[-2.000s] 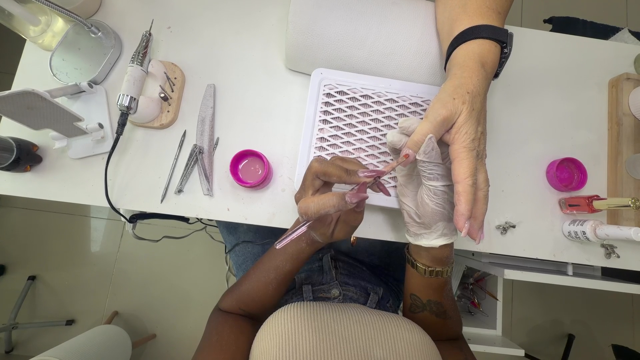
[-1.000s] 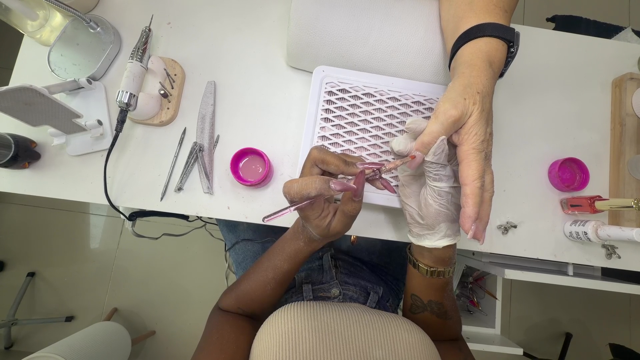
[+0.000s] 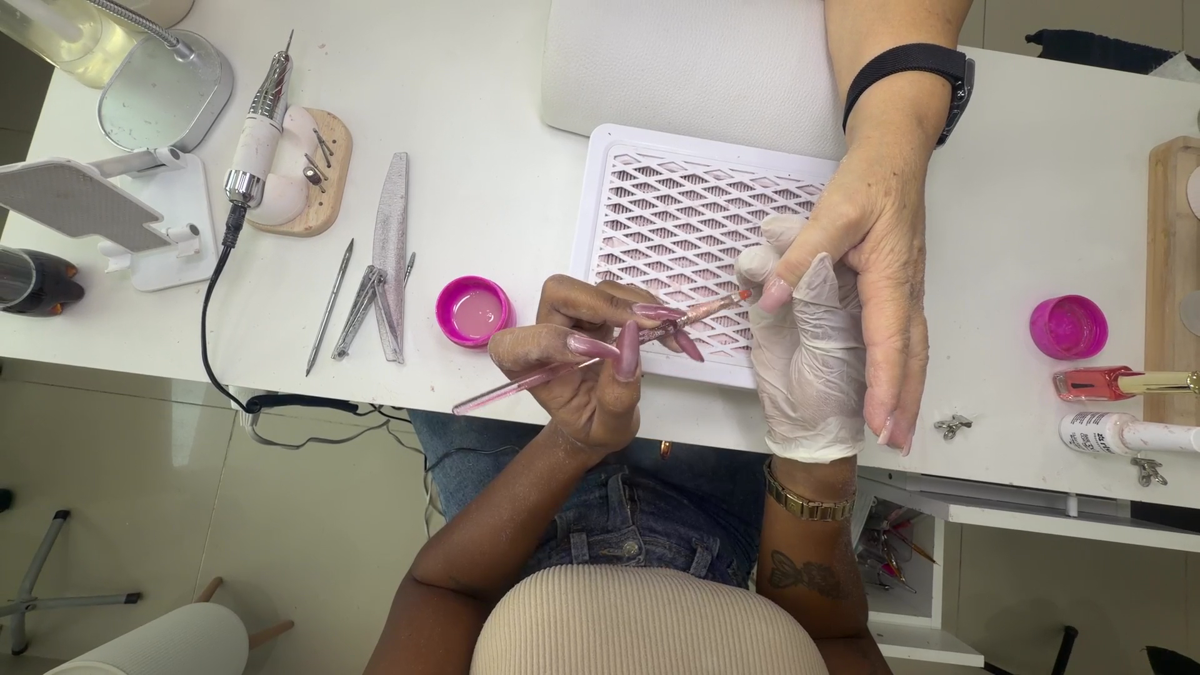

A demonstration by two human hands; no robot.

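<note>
My left hand [image 3: 591,361] holds a nail brush [image 3: 534,384] with a pink glittery handle between long-nailed fingers. Its reddish tip points right, just short of the thumbnail [image 3: 775,293] of another person's hand [image 3: 886,216]. That hand reaches in from the top, fingers hanging down. In a white glove, my right hand [image 3: 811,366] has its fingers around that person's thumb; part of my grip is hidden. Both my hands are over the lower right of a white nail dust collector [image 3: 592,225] with a diamond grille. A magenta cup [image 3: 473,311] with pink contents stands left of my left hand.
Left are a nail file [image 3: 390,253], tweezers [image 3: 361,314], a metal tool [image 3: 330,307], an electric nail drill [image 3: 258,141] with its cord, and a mirror [image 3: 164,94]. Right are another magenta cup [image 3: 1069,327], a red polish bottle [image 3: 1092,383] and a white bottle [image 3: 1097,433]. A white armrest [image 3: 694,66] lies behind the collector.
The brush tip has moved left, off the other person's thumbnail, and its handle end has swung up and left. My gloved right hand and the other person's hand have barely moved.
</note>
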